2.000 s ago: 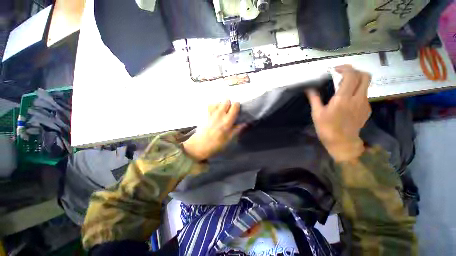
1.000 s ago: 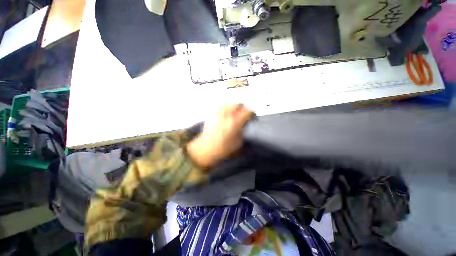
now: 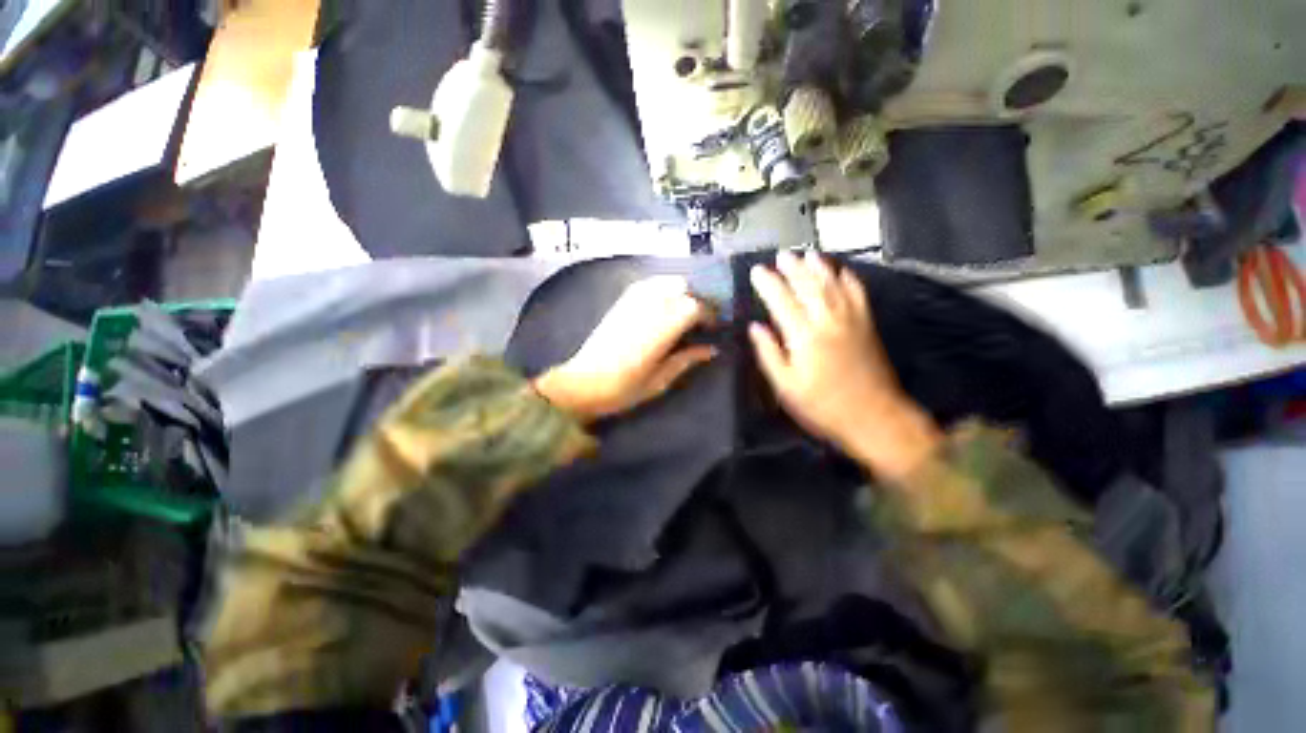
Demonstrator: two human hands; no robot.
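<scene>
Dark grey garment panels (image 3: pixel 616 473) spread over the front of the table and down onto the lap, paler grey at the left and near black at the right. My left hand (image 3: pixel 630 351) lies on the grey cloth just below the needle area, fingers bent. My right hand (image 3: pixel 816 337) lies on the black part, fingers spread, beside a vertical edge or seam between the two. Whether the fingers pinch the cloth is hard to tell. The presser foot and needle (image 3: pixel 699 218) of the sewing machine (image 3: pixel 1081 108) are just above the cloth's far edge.
A machine lamp (image 3: pixel 473 122) hangs at the upper left over more dark cut pieces (image 3: pixel 416 158). A dark piece (image 3: pixel 955 193) rests against the machine. Orange scissor handles (image 3: pixel 1269 295) lie at the right. A green crate (image 3: pixel 136 480) with grey pieces stands at the left.
The cloth, swung out to the right a second ago, is now spread across the table front. My right hand is back in view on it, beside my left. The view has shifted closer to the machine.
</scene>
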